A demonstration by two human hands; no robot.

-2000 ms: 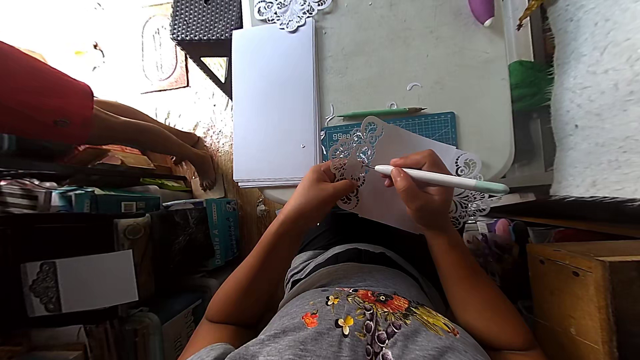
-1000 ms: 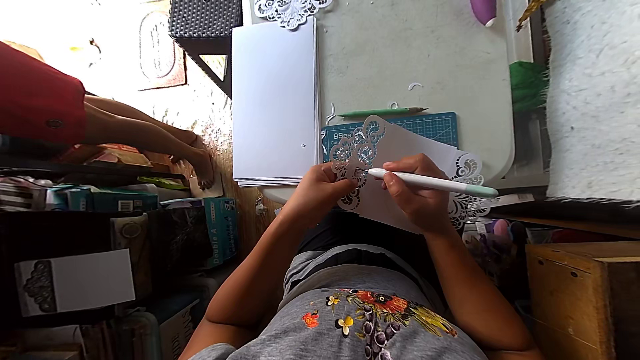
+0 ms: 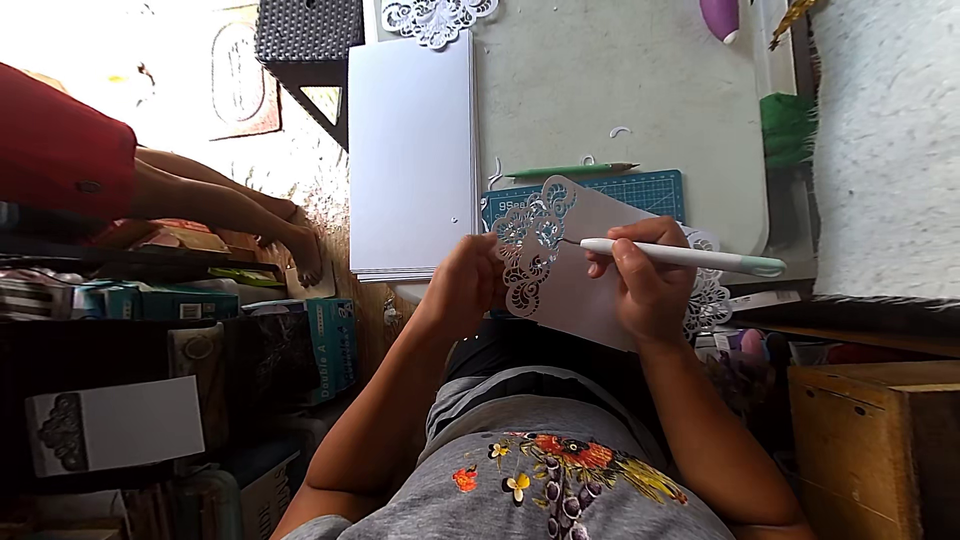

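Note:
My left hand (image 3: 469,281) grips the left edge of a white paper sheet (image 3: 592,277) with lace-like cut-outs at both ends. My right hand (image 3: 656,277) holds a white and mint-green pen-shaped tool (image 3: 682,256), its thin dark tip at the inner edge of the left cut pattern. Under the paper's upper part lies a teal cutting mat (image 3: 652,193). A green pencil-like tool (image 3: 570,171) lies just beyond it, near small curved paper scraps (image 3: 620,131).
A stack of white paper (image 3: 411,157) lies on the table's left, a lacy paper cut-out (image 3: 439,21) above it. A black woven-textured stool or box (image 3: 310,37) stands further left, near another person's legs (image 3: 217,187). A wooden box (image 3: 847,427) is at lower right.
My left hand has shifted slightly left along the sheet's edge, and its thumb no longer lies over the cut pattern. My right hand still holds the tool at the pattern.

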